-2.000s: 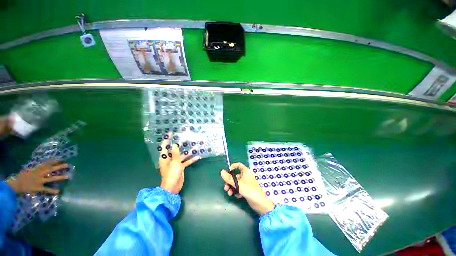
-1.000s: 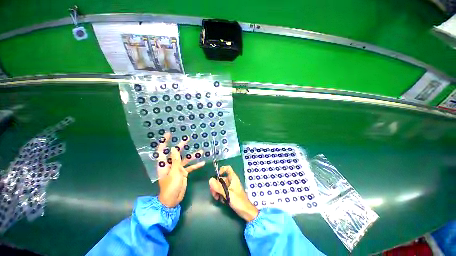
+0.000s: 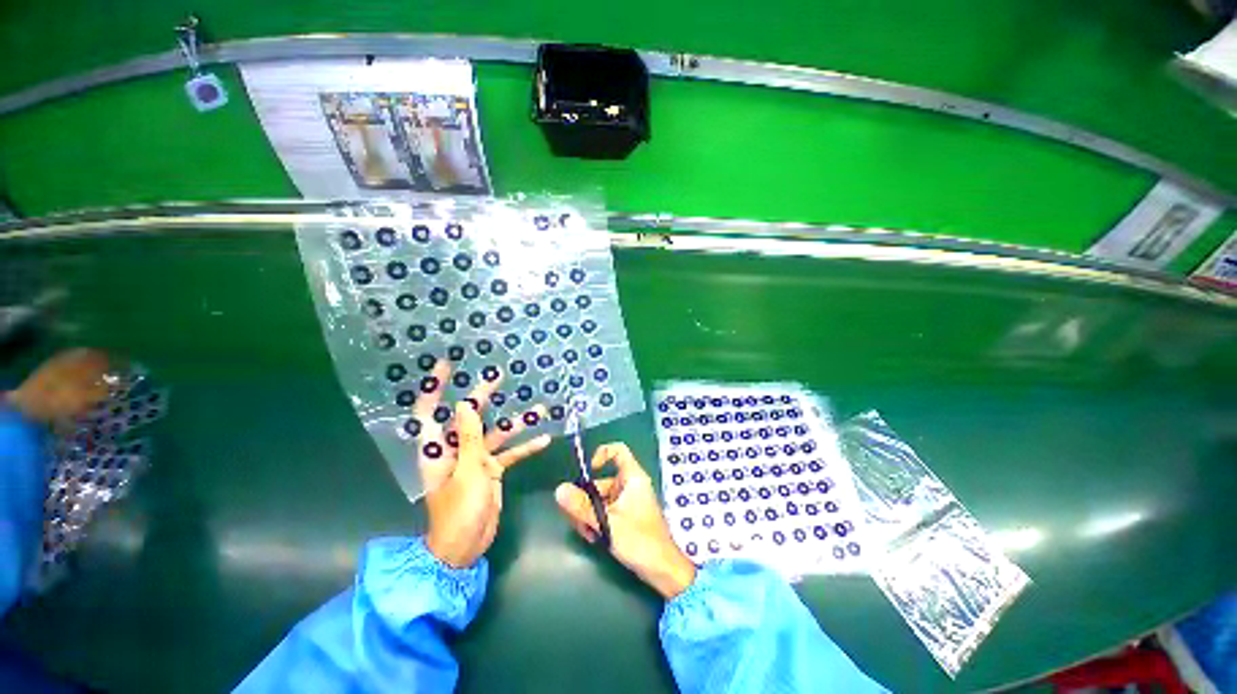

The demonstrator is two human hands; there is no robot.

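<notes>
A clear plastic sheet (image 3: pixel 475 305) with rows of small dark rings lies in front of me, its far edge reaching the metal rail. My left hand (image 3: pixel 464 481) is under its near edge, palm up with fingers spread; the fingers show through the film. My right hand (image 3: pixel 627 513) holds dark-handled scissors (image 3: pixel 587 475). The thin blades point away from me and are at the sheet's near edge, right of my left hand. Whether the blades are open or closed is hard to tell.
A whiter ringed sheet or stack (image 3: pixel 753 475) lies at right, beside a crinkled clear bag (image 3: pixel 936 556). At left a neighbour's hand (image 3: pixel 68 386) is over loose ringed pieces (image 3: pixel 95 475). A black bin (image 3: pixel 592 102) and instruction sheet (image 3: pixel 407 136) are on the green wall.
The ringed sheet has come up and spread wider over my left hand, and the scissors have moved onto its near edge. The neighbour's hand left the pieces and is back over them.
</notes>
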